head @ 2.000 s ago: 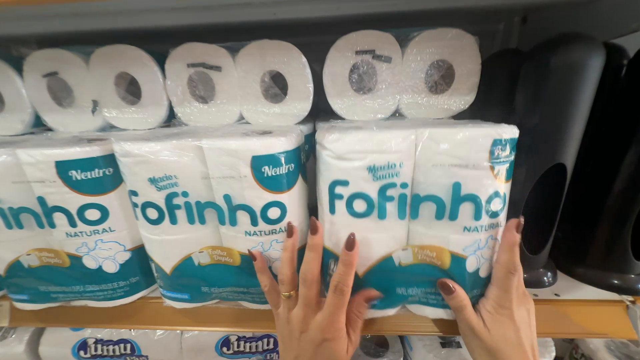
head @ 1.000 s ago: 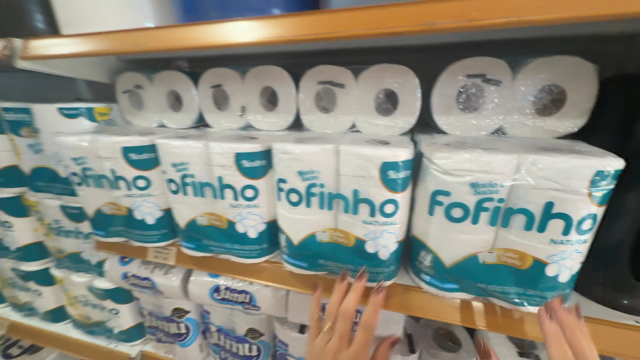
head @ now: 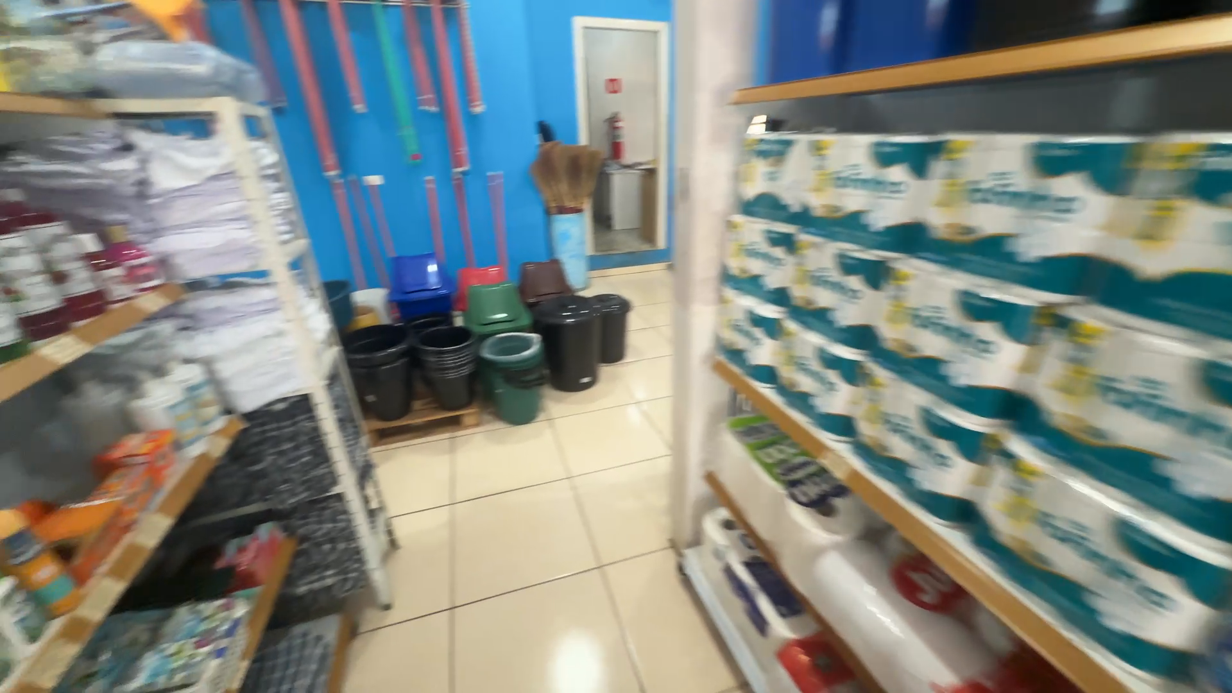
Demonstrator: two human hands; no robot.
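Neither of my hands shows in the head view now. On the right, packs of toilet paper in white and teal wrapping stand stacked in rows on a shelf with a wooden edge. Larger white rolls in clear wrapping lie on the shelf beneath. The picture is blurred, so details of the packs are hard to make out.
A tiled floor runs between the shelves. Folded cloths fill a metal rack at left. Plastic bins stand by the blue wall, near a doorway. A pale pillar rises beside the right shelf.
Both hands, earlier at a toilet paper pack on the shelf, have gone out of view. The view has swung far to the left, along the aisle.
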